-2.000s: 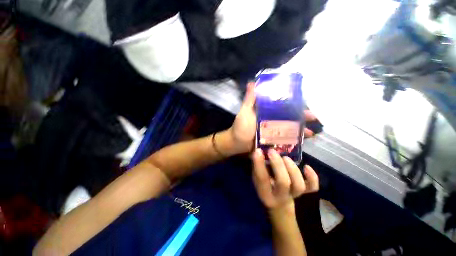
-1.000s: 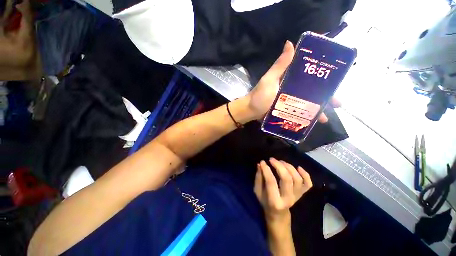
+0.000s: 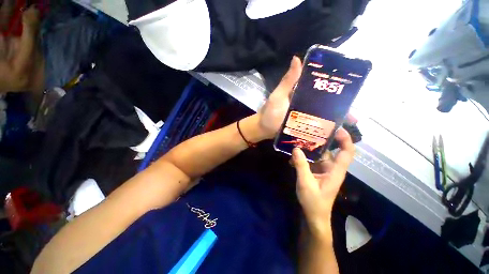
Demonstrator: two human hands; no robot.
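Note:
A smartphone (image 3: 328, 99) is lit and shows 16:51 with an orange panel low on its screen. My left hand (image 3: 276, 109), with a dark band on its wrist, holds it from the left and beneath; most of its fingers are hidden behind the phone. My right hand (image 3: 321, 176) is at the phone's lower right, thumb tip at the screen's bottom edge, its other fingers partly curled beside the right edge. Black cloth (image 3: 241, 45) with a white shoulder pad (image 3: 179, 37) lies behind, at the upper left.
The white sewing machine (image 3: 447, 51) is at upper right. Scissors (image 3: 464, 187), slim blue and green tools (image 3: 439, 160) and a black scrap (image 3: 461, 229) lie at right, by the ruler edge (image 3: 394, 187). A blue crate (image 3: 169, 128) is below the table. Another person's arm (image 3: 24, 59) shows at upper left.
My right hand has risen from below to the phone's bottom edge. The phone in my left hand has shifted slightly down and left since a second ago. Its screen was brighter and blurred earlier.

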